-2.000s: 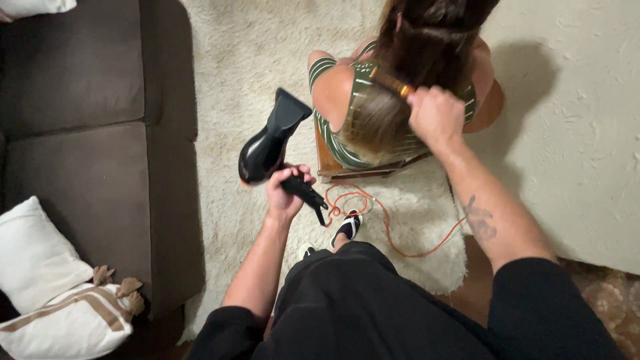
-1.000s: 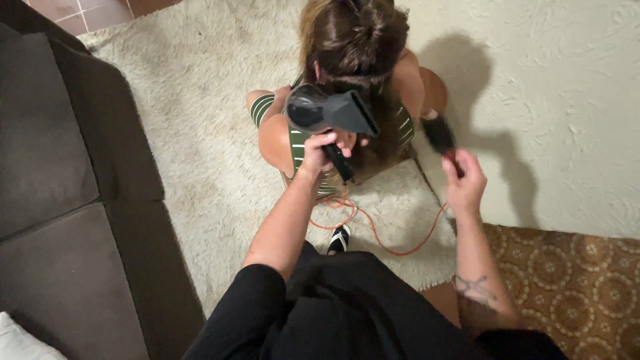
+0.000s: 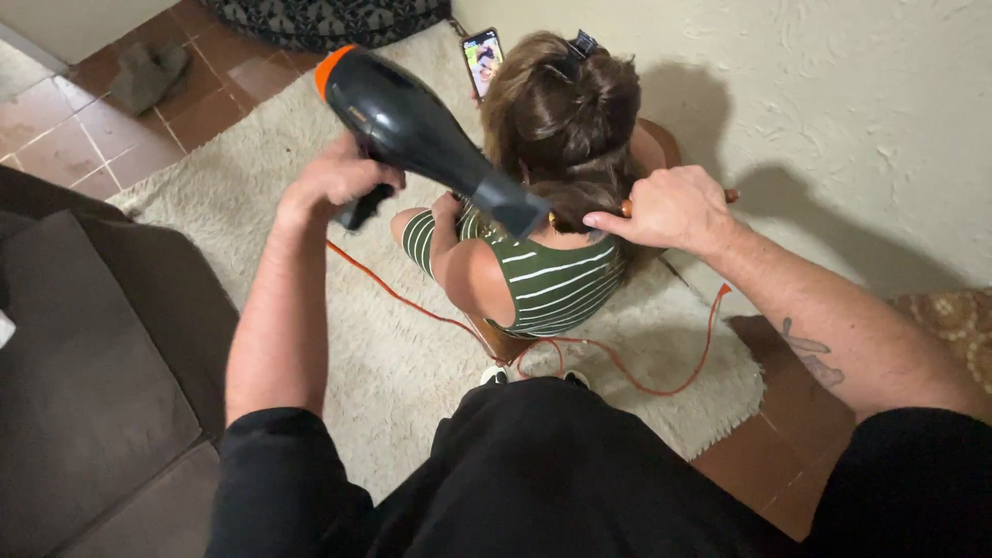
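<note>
My left hand (image 3: 345, 177) grips the handle of a black hair dryer (image 3: 418, 124) with an orange rear end. Its flat nozzle points down to the right, close to the hair at the nape of a seated person (image 3: 562, 267) in a green striped garment. The upper hair (image 3: 577, 116) is gathered up and held by a dark hair clip (image 3: 581, 45). In my right hand (image 3: 674, 208) is the orange-brown handle of a hairbrush (image 3: 627, 208); its head is mostly hidden by the hair and my hand. The brush lies at the lower hair.
The person sits on a wooden seat (image 3: 511, 342) over a shaggy cream rug (image 3: 372, 333). An orange cord (image 3: 403, 298) runs across the rug near my feet. A grey sofa (image 3: 93, 341) stands at left, a textured wall (image 3: 852, 101) at right. A phone (image 3: 483, 63) is beyond the person's head.
The brush, held out to the right of the person one second ago, is now at the lower hair. The dryer has moved left of the head, nozzle toward the hair. The view has shifted.
</note>
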